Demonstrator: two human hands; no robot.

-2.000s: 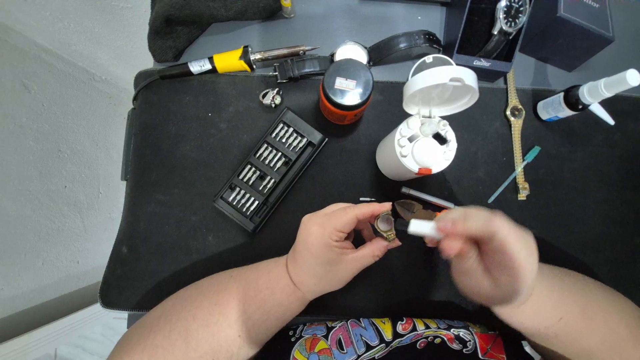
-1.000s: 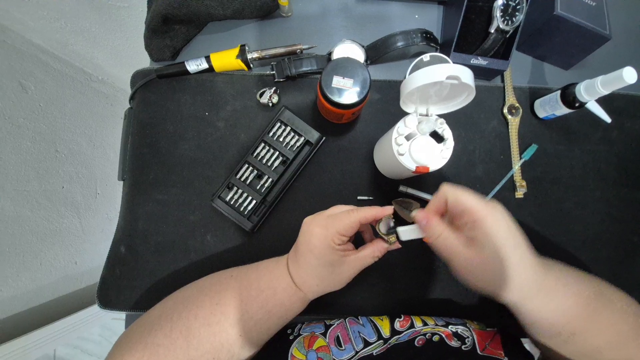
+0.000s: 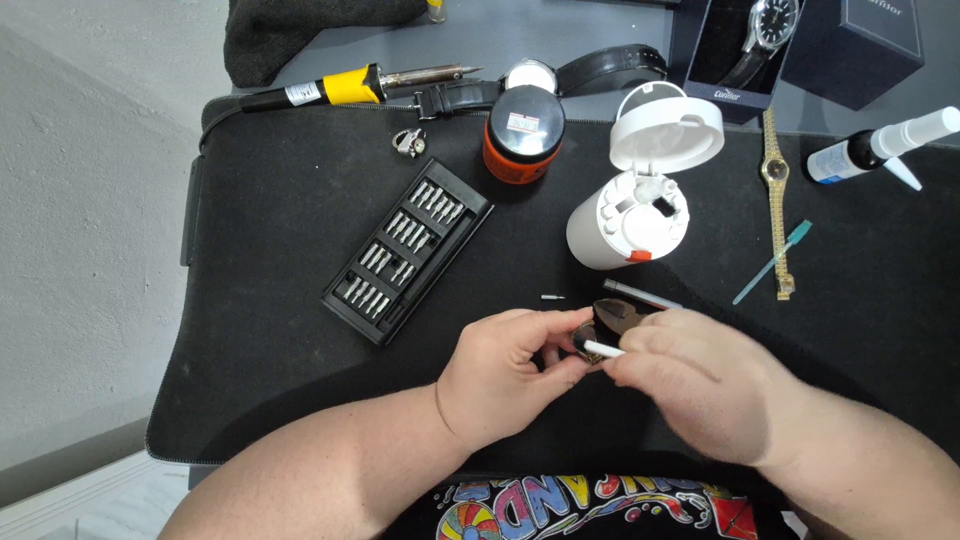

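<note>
My left hand (image 3: 517, 371) pinches a small round gold-toned watch (image 3: 583, 337) between thumb and fingers above the black mat. In my right hand (image 3: 694, 379) is a slim white tool (image 3: 604, 349), its tip touching or very close to the watch; the kind of tool cannot be told. A brown leaf-shaped piece (image 3: 618, 315) shows just behind the right fingers, and whether they hold it is unclear. Behind the hands lie a grey metal screwdriver handle or rod (image 3: 642, 294) and a tiny screwdriver bit (image 3: 553, 297).
A black case of screwdriver bits (image 3: 409, 251) lies left; a white canister (image 3: 628, 221) with raised lid stands behind my hands. Farther back are a red jar (image 3: 523, 139), a soldering iron (image 3: 352, 85) and a boxed watch (image 3: 772, 26). A gold bracelet watch (image 3: 775, 171) and spray bottle (image 3: 840, 157) are right.
Two seconds ago the white tool was held a little right of the watch; now its tip is at the watch. The right hand has moved left toward the left hand, which has stayed nearly in place.
</note>
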